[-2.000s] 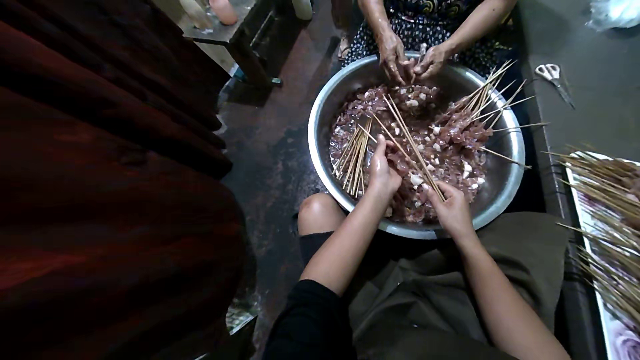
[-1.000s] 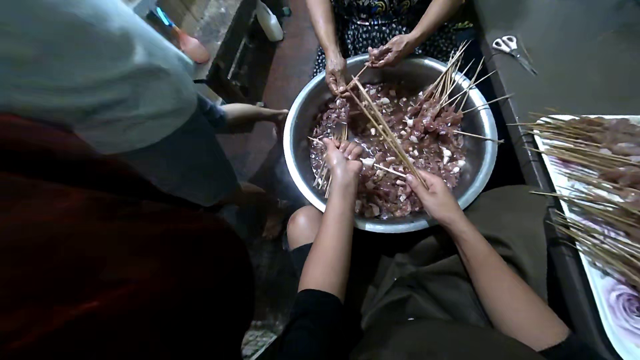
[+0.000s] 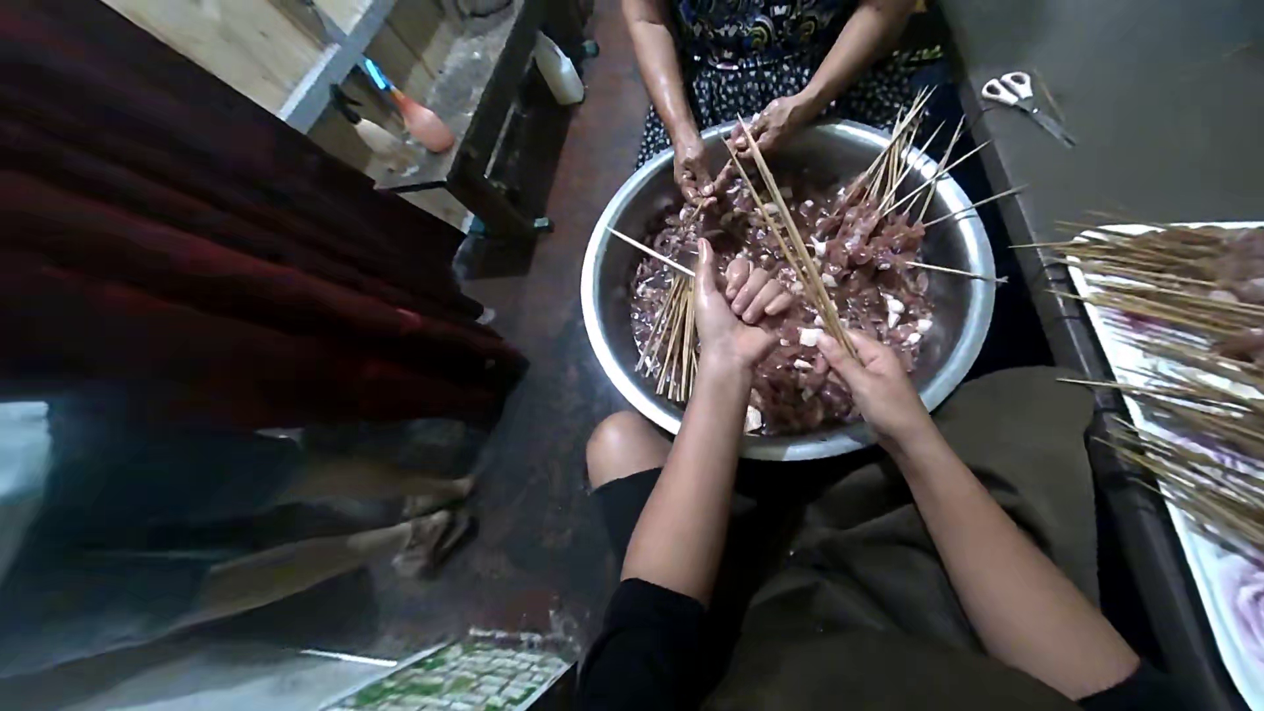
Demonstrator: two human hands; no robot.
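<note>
A wide metal basin (image 3: 597, 286) holds small cut pieces of raw meat (image 3: 790, 390). Over it, my left hand (image 3: 736, 311) has its thumb raised and fingers curled; a pale stick (image 3: 650, 251) runs up to it, and whether the hand grips it is unclear. In my right hand (image 3: 874, 380) is a bundle of thin wooden skewers (image 3: 790, 237), pointing up and away, with a white piece by the fingertips. More bare skewers (image 3: 673, 341) lean at the basin's left side. Skewers loaded with meat (image 3: 874, 222) rest at its right side.
Across the basin, another person's hands (image 3: 696, 173) work over the meat. A dark table (image 3: 1116, 158) at the right bears scissors (image 3: 1027, 104) and a tray (image 3: 1200, 563) of loaded skewers. At the left are a red curtain (image 3: 197, 267), a wooden shelf (image 3: 484, 128) and another person's legs (image 3: 326, 563).
The person at the left, upright beside the basin one second ago, now shows only as legs low at the left. My right hand keeps its skewer bundle throughout.
</note>
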